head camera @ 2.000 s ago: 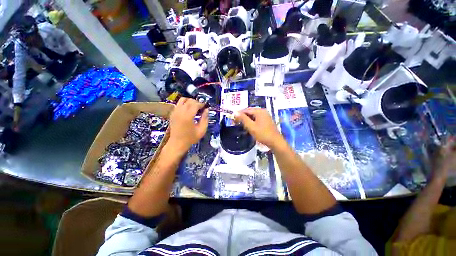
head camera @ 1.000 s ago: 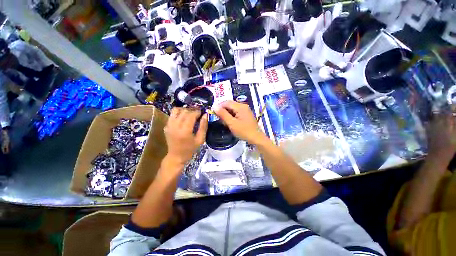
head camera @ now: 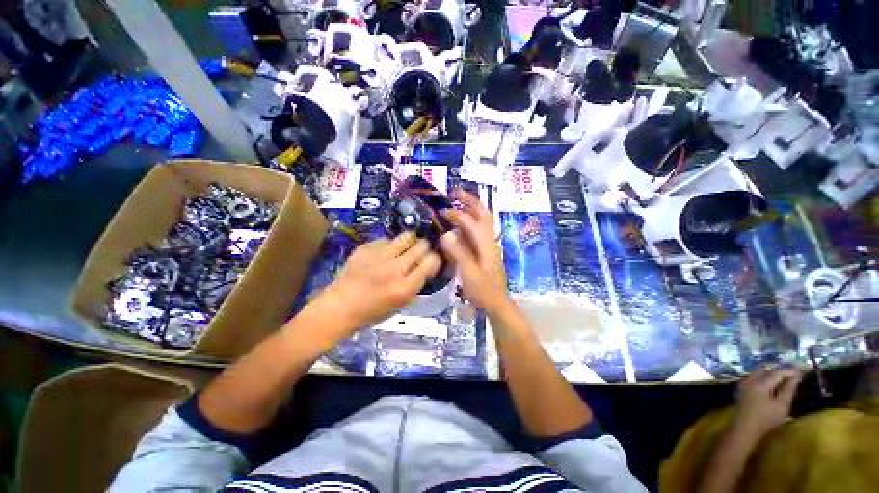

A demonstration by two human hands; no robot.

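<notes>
My left hand (head camera: 390, 274) and my right hand (head camera: 470, 248) are close together at the middle of the bench. Between them they hold a dark round part with wires (head camera: 414, 214), tilted, its shiny front facing up. Thin reddish wires rise from its upper left. Fingers hide part of it. Below my hands lies a white housing (head camera: 434, 300) with a dark opening, largely covered by my hands.
An open carton of silver-black plates (head camera: 313, 226) stands at the left; a lower carton (head camera: 96, 424) is below the edge. White housings (head camera: 496, 140) stand in rows behind. Blue packets (head camera: 116, 120) lie far left. Another person's hand (head camera: 768, 395) and yellow clothing are at the lower right.
The hands have gone from pinching thin wires at the fingertips to holding the dark round part between them, above the white housing. The view has shifted. The neighbour's hand is lower, by the bench edge.
</notes>
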